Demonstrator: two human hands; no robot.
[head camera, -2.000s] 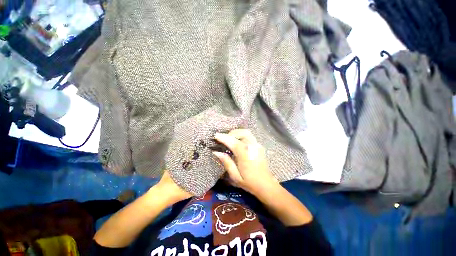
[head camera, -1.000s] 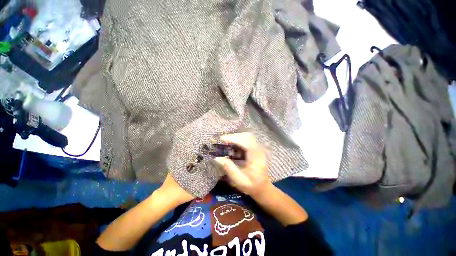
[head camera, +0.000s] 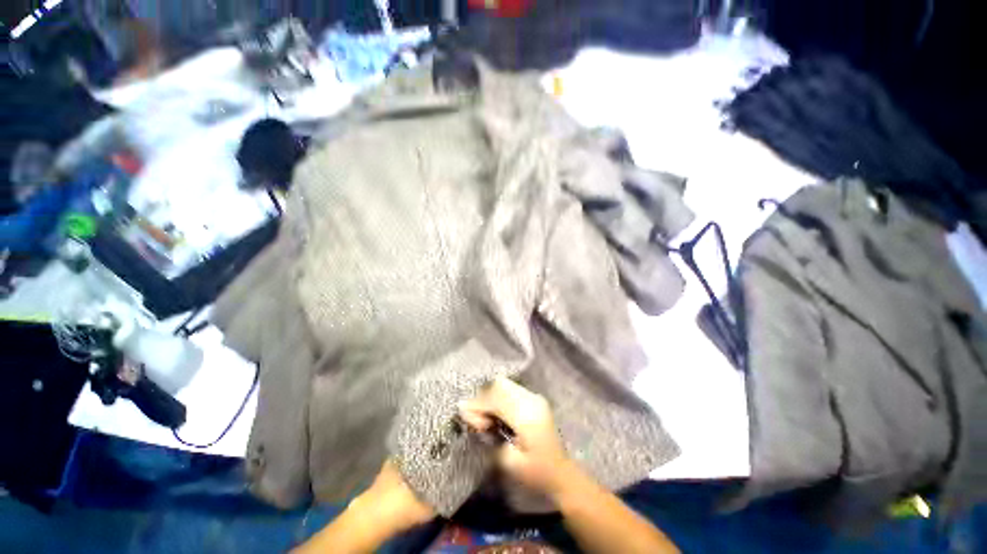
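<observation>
A grey-brown woven jacket (head camera: 379, 260) lies spread on the white table in front of me. Its sleeve cuff (head camera: 428, 433), with small dark buttons, is turned towards me at the near edge. My right hand (head camera: 514, 427) is closed on small dark thread snips (head camera: 503, 432) at the cuff. My left hand is hidden under or inside the cuff; only the forearm and wrist show.
A black hanger (head camera: 709, 276) lies right of the jacket. More grey-brown jackets (head camera: 828, 335) hang over the right edge. A dark garment pile (head camera: 833, 119) is behind them. A spray gun (head camera: 152, 368) with a cord, a dark tray and a black cap (head camera: 268, 152) are at left.
The view has tilted up, showing more of the table's far side. My right hand stays at the cuff; its fingers have turned and the snips show less than a second ago.
</observation>
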